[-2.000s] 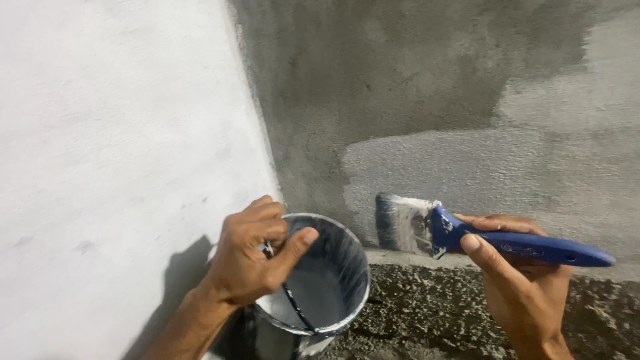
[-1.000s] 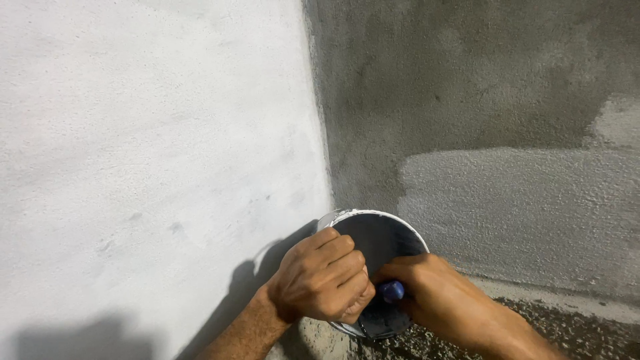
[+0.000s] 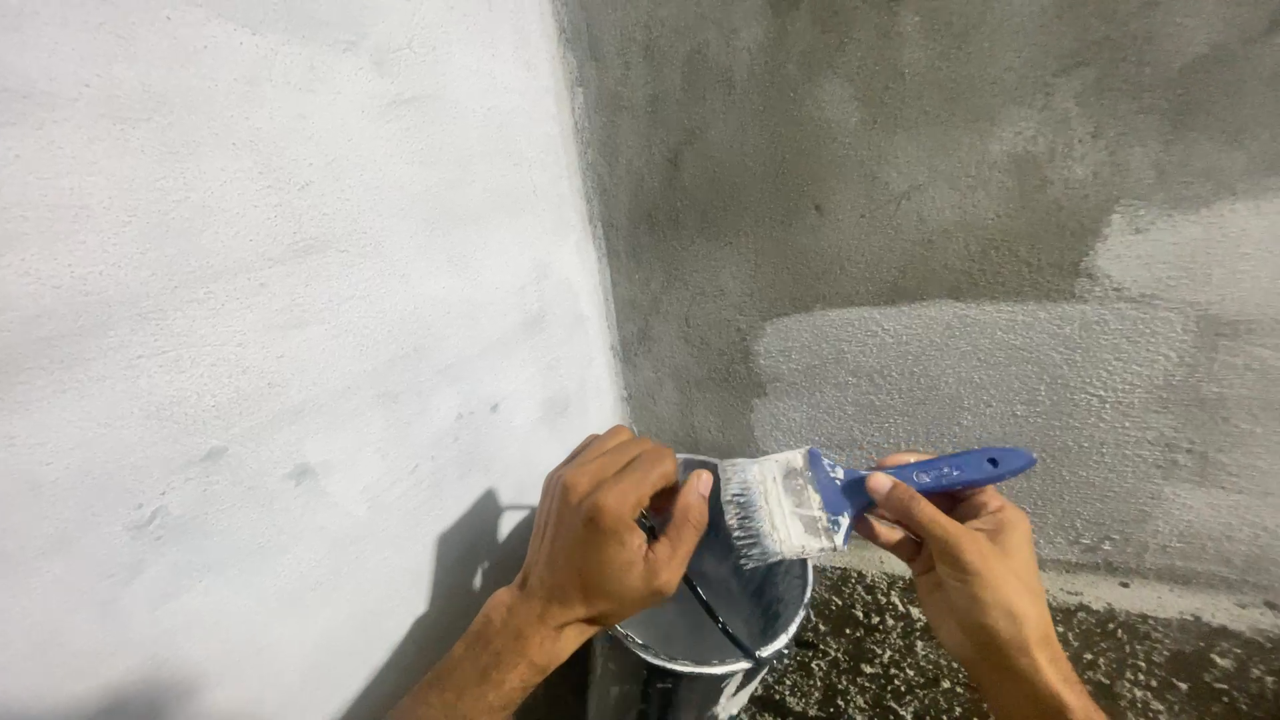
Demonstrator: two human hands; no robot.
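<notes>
My left hand (image 3: 615,530) grips the thin black handle (image 3: 715,615) of a paint bucket (image 3: 680,665) with a paint-smeared rim. Inside the bucket is a greyish surface, partly covered by the hand and the brush. To the right, my right hand (image 3: 975,560) pinches the neck of a flat paintbrush (image 3: 835,505) with a blue handle. The brush lies nearly level, its white-coated bristles pointing left above the bucket's right side.
A white-coated wall (image 3: 300,250) meets a grey cement wall (image 3: 850,150) at a corner behind the bucket. A lighter painted patch (image 3: 960,380) covers the grey wall's lower part. Rough speckled ground (image 3: 880,640) lies below, along the wall's foot.
The brush was down in the bucket one second ago, with my right hand at the rim. It is now lifted out and turned sideways, bristles to the left. My left hand stays at the bucket.
</notes>
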